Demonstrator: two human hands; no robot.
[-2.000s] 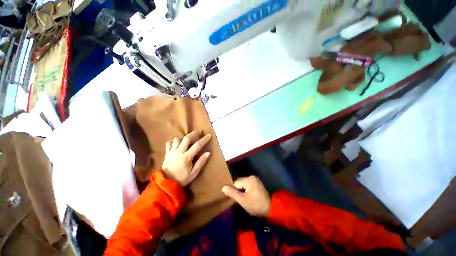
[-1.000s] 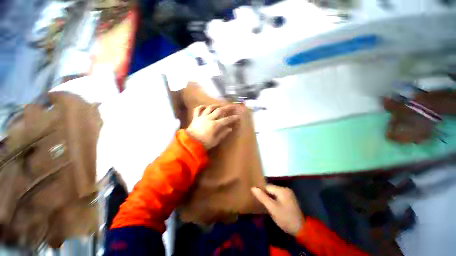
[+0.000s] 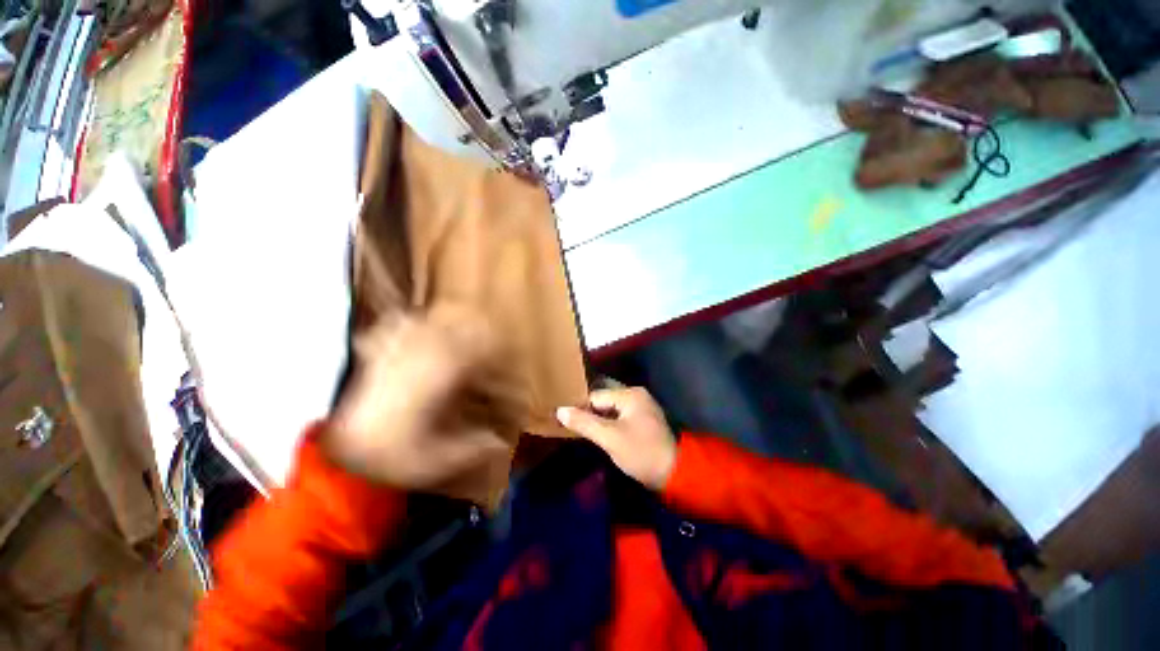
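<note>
The tan-brown panel (image 3: pixel 509 254) lies under the presser foot (image 3: pixel 550 159) of the white sewing machine (image 3: pixel 573 38), its long right edge running straight towards me. My right hand (image 3: pixel 630 432) pinches the panel's near right corner between thumb and fingers. My left hand (image 3: pixel 420 401) is blurred over the panel's near left part; its fingers are unclear, and I cannot tell if it grips the cloth. The white backing sheet (image 3: pixel 267 280) lies to the left, beside the panel's darker folded edge.
A brown bag (image 3: pixel 76 420) with a metal clasp lies at far left. Brown scraps (image 3: pixel 910 150), snips (image 3: pixel 935 117) and a black cord (image 3: pixel 986 165) lie on the green table part (image 3: pixel 763 216). White sheets (image 3: pixel 1043 382) are stacked lower right.
The panel has advanced further under the machine, so less lies near me. My left hand has moved back from near the presser foot towards my body. My right hand still holds the edge. The camera view has shifted.
</note>
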